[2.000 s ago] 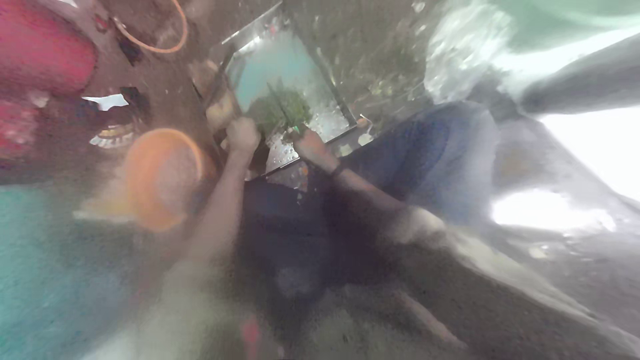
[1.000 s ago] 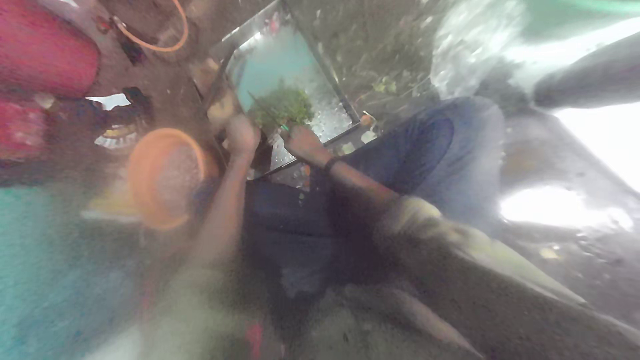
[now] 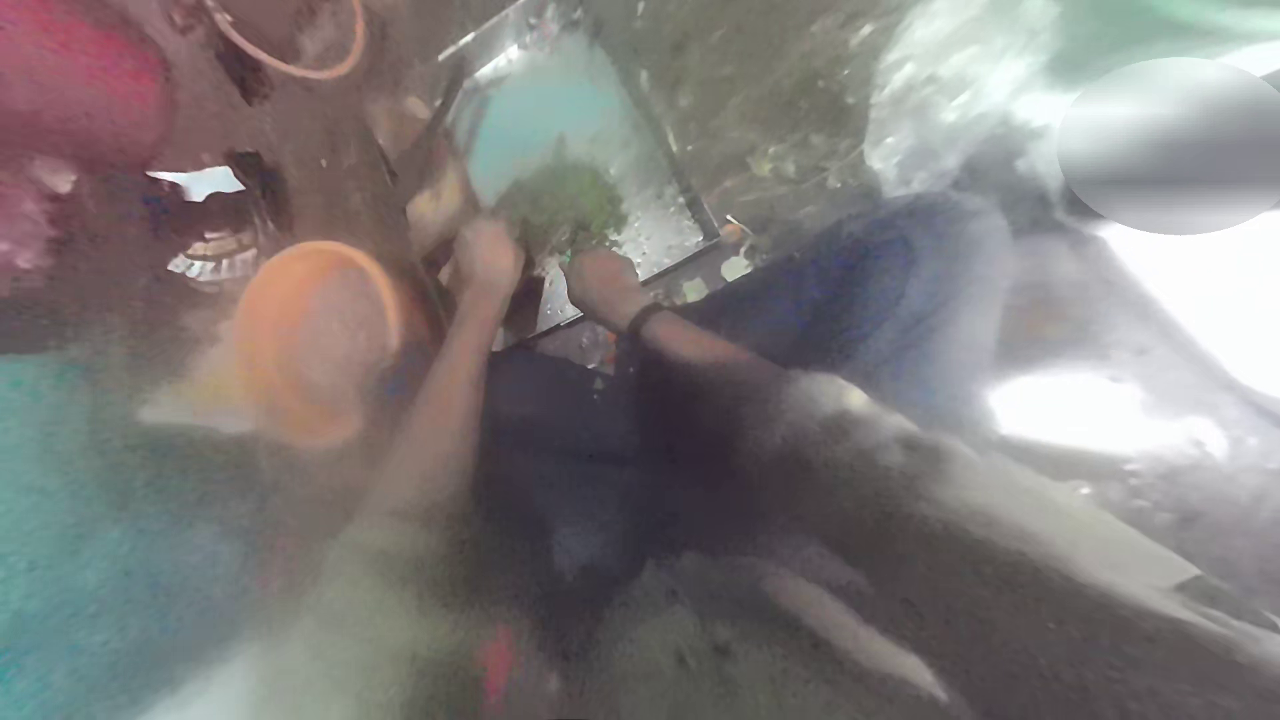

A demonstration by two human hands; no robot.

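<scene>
A rectangular metal tray (image 3: 655, 240) lies in front of me, its far part pale blue-green. Chopped-looking green leaves (image 3: 570, 200) form a heap in its middle. My left hand (image 3: 487, 258) is a closed fist at the tray's left edge, near the heap; what it grips is blurred. My right hand (image 3: 604, 284), with a dark band at the wrist, bends its fingers at the near side of the heap. Blur hides whether something is between those fingers.
An orange bucket (image 3: 390, 300) stands left of my left forearm. Farther left are a red container (image 3: 80, 80) and a teal surface (image 3: 60, 500). An orange ring-like rim (image 3: 350, 60) shows at the top. Scraps (image 3: 737, 267) lie by the tray's right corner. My jeans-clad knee (image 3: 900, 280) is at right.
</scene>
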